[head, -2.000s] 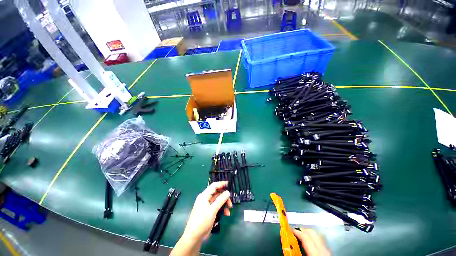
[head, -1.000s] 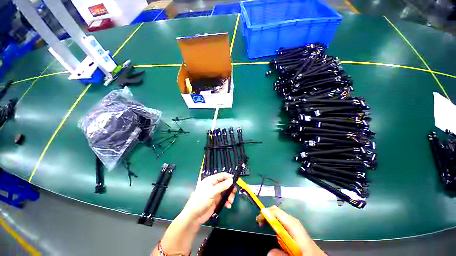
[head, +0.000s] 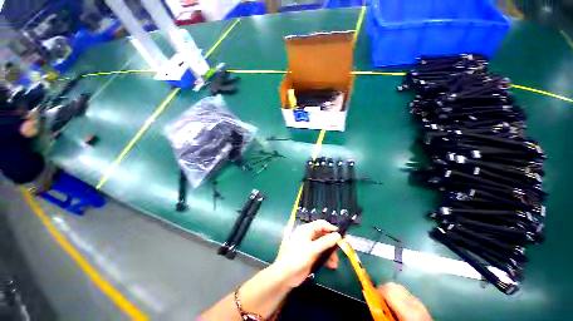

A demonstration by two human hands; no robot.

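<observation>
My left hand [head: 309, 251] is shut on a short black wire harness [head: 325, 256] near the table's front edge. My right hand [head: 405, 303] is shut on the orange-yellow cable tie gun [head: 364, 276], whose nose touches or lies right at the harness beside my left fingers. A working group of harnesses [head: 328, 191] lies side by side just beyond, with thin tie tails sticking out. Two harnesses [head: 242, 224] lie left of my hand. A white measuring strip [head: 433, 262] with thin black ties on it lies to the right. The gun's handle is partly hidden.
The main harness pile [head: 480, 163] is at the right, before a blue tote [head: 436, 34]. An open carton [head: 317, 116] stands at the back middle. A plastic bag [head: 207, 138] and loose ties [head: 267, 160] lie left. A person [head: 22, 147] is at the far left.
The tie gun has moved left from above the strip to the harness, which my left hand has lifted from the group's near end. The view has turned left, bringing in a person.
</observation>
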